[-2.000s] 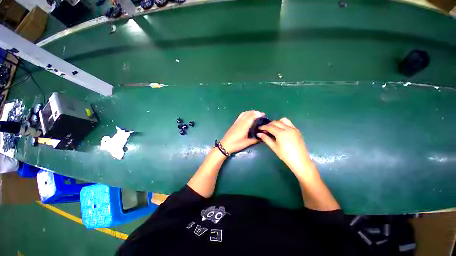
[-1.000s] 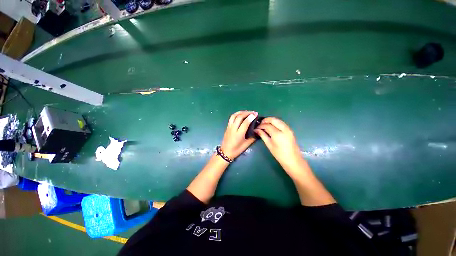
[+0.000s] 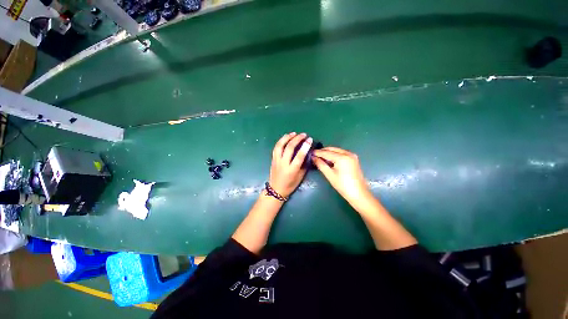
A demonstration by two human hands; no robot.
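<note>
My left hand [image 3: 289, 163] is wrapped round a black housing [image 3: 310, 156] in front of me, just above or on the green bench. The hand covers most of it. My right hand [image 3: 339, 169] has its thumb and fingertips at the housing's right side. Whether a small part is between those fingertips cannot be seen. Several small black inserts [image 3: 216, 168] lie loose on the bench to the left of my left hand.
A white scrap [image 3: 136, 199] and a black boxy device [image 3: 73, 174] are on the bench at left, near a slanting white upright [image 3: 62, 116]. Another black housing [image 3: 544, 52] is at the far right. Blue stools [image 3: 134, 277] and a carton [image 3: 548, 274] of black cylinders are below the bench edge.
The view has shifted a little. My left hand has turned and covers more of the housing. My right fingertips have stayed at its right side.
</note>
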